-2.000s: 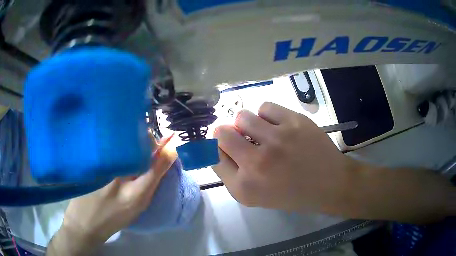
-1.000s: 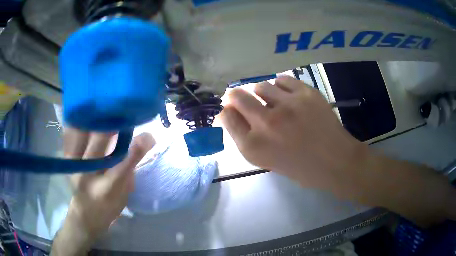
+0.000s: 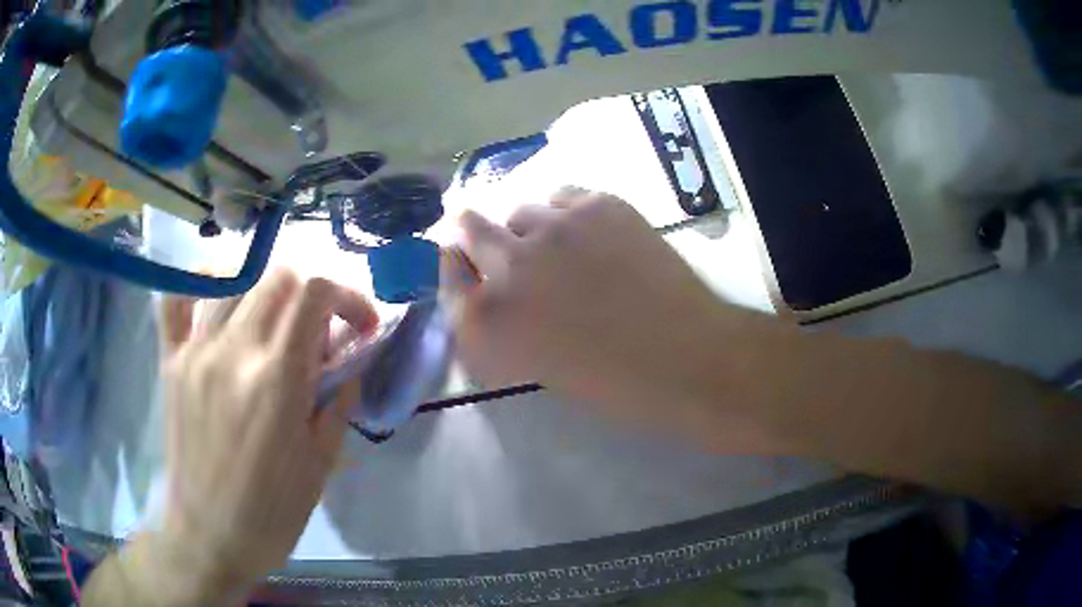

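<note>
A pale blue-white fabric workpiece [image 3: 406, 365] is bunched between my hands on the bright machine bed, under the blue tension knob [image 3: 405, 270]. My left hand [image 3: 243, 385] is on its left side, with thumb and fingers closed on the fabric edge. My right hand [image 3: 558, 291] lies on its right side, fingers curled toward the knob. Its fingertips are partly hidden and blurred, so I cannot tell what they hold. No metal rod shows beside it. The needle area is hidden by the knob and lost in glare.
The cream machine head [image 3: 664, 71] with HAOSEN lettering spans the top. A blue curved bar [image 3: 131, 267] and another blue knob [image 3: 173, 107] are at upper left. A black panel [image 3: 813, 190] is at right. Pale blue fabric [image 3: 71, 356] and a bag with yellow pieces [image 3: 95, 199] lie far left.
The view has shifted, and the near blue knob looks smaller. The fabric is now bunched narrower between my hands. The grey rod beside my right hand no longer shows.
</note>
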